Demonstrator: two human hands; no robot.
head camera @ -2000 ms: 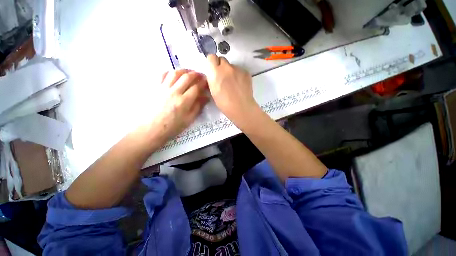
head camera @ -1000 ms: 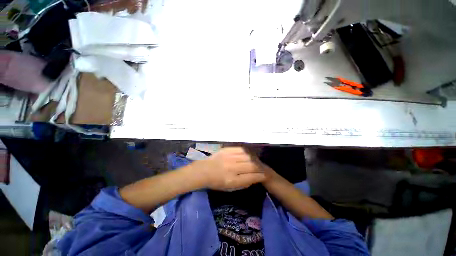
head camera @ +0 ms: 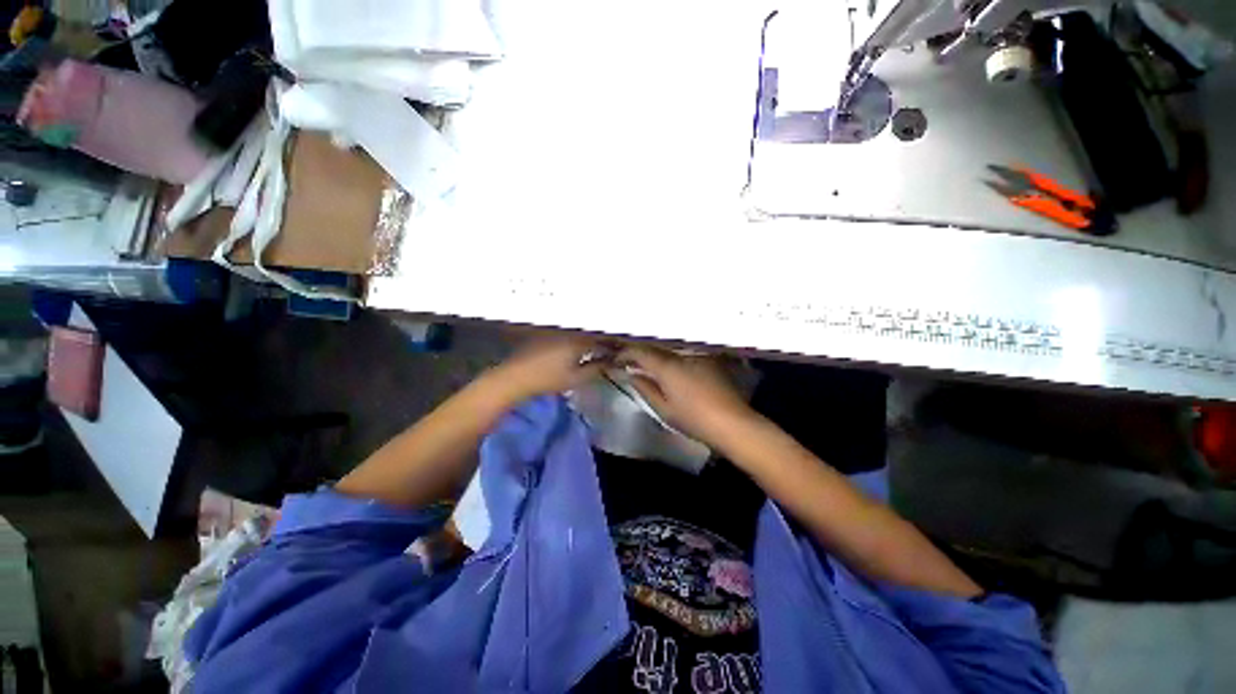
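My left hand (head camera: pixel 559 363) and my right hand (head camera: pixel 685 391) meet just below the table's front edge, over my lap. Their fingertips pinch the upper end of a white fabric piece (head camera: pixel 634 423), which hangs below and between them. A thin dark line shows beside the right fingers; I cannot tell what it is. The table edge and the fingers hide part of the cloth. The needle plate (head camera: pixel 813 126) lies under the machine's needle area (head camera: pixel 851 92), away from both hands.
Orange-handled snips (head camera: pixel 1051 198) lie right of the needle, near a black rectangular object (head camera: pixel 1109 109). Stacked white pieces (head camera: pixel 386 48) lie at upper left, with narrow white strips (head camera: pixel 269 203) hanging over a brown board (head camera: pixel 325 203). A printed ruler (head camera: pixel 922 330) runs along the table edge.
Both hands left the needle area and came down over the lap. Since one second ago they spread from overlapping to fingertips meeting, and the white cloth shows between them. The view shifted left.
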